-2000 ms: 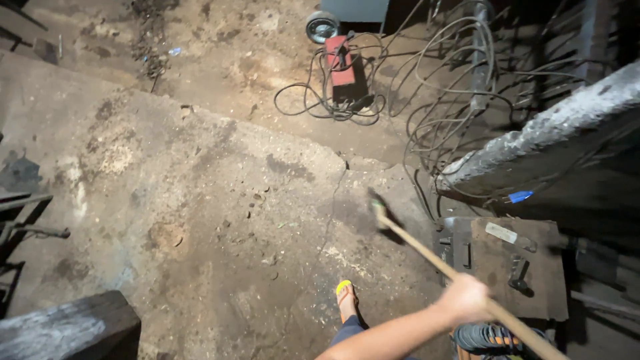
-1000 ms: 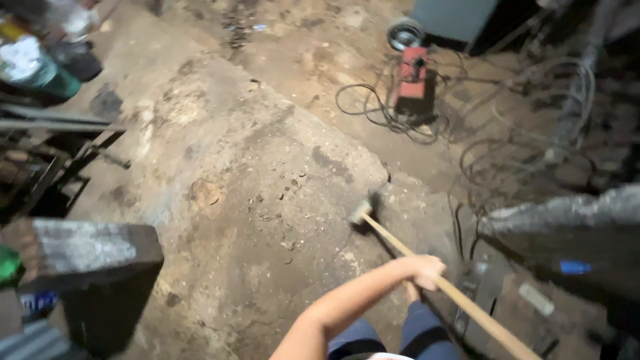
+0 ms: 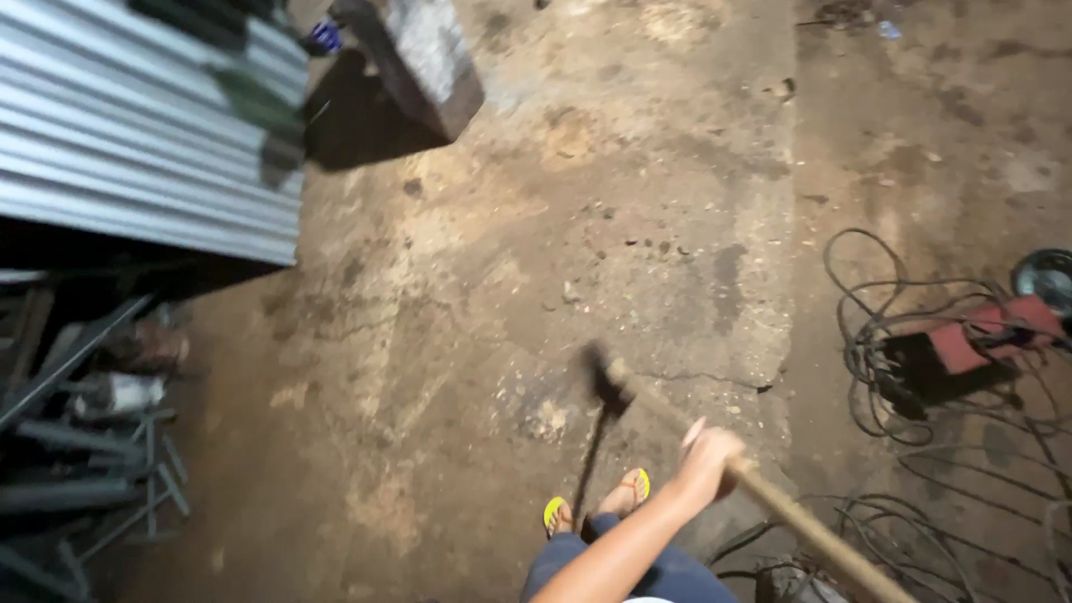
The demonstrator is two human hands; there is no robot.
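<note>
My left hand (image 3: 712, 461) is closed around the long wooden handle (image 3: 812, 528) of a tool, reaching across from the bottom middle. The handle slopes from the lower right up to a dark, blurred tool head (image 3: 607, 381) near the middle of the view; what kind of head it is cannot be told. A narrow dark shadow runs from the head down toward my feet. My right hand is out of view. Below the head are my feet in yellow-edged flip-flops (image 3: 553, 511).
At right, a red-and-black machine (image 3: 997, 335) lies among tangled cables (image 3: 871, 335), beside a wheel (image 3: 1047, 280). Corrugated metal sheet (image 3: 142, 126) and a block-like beam (image 3: 419, 67) stand upper left. Metal pieces (image 3: 100, 452) crowd the lower left. The stained floor (image 3: 469, 251) has a crack and small debris.
The view has swung left, bringing in the corrugated sheet. The left hand stays on the handle throughout, and the tool head now lies nearer my feet.
</note>
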